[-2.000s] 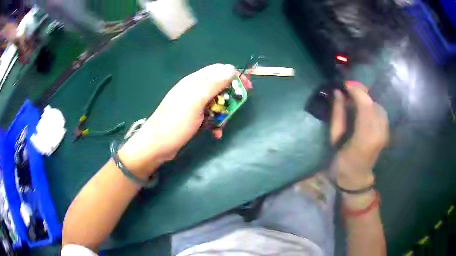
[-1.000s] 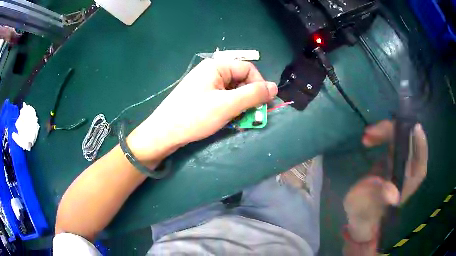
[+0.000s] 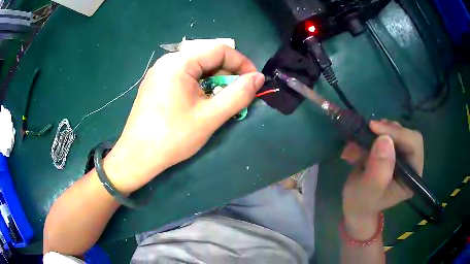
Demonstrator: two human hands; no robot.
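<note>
My left hand [image 3: 190, 98] holds the green circuit board [image 3: 227, 81], mostly hidden under the palm, and pinches a dark lead between thumb and finger. A red wire [image 3: 268, 93] sticks out from the board. My right hand [image 3: 384, 165] grips the soldering iron [image 3: 355, 127] by its dark handle. The iron's tip is at the black plug-side housing [image 3: 291, 95], close to my left fingertips. The housing lies on the green bench. Whether the tip touches a wire or a contact, I cannot tell.
The soldering station [image 3: 330, 18] with its red light and cords stands behind the housing. A craft knife [image 3: 206, 43] lies beyond my left hand. A solder wire coil [image 3: 63, 144], side cutters [image 3: 31, 111], a white cloth [image 3: 6, 131] and a blue bin [image 3: 13, 201] are at left.
My right hand has turned the iron and brought its tip to the housing; before, it held the housing, then the iron away from it. The view has shifted right.
</note>
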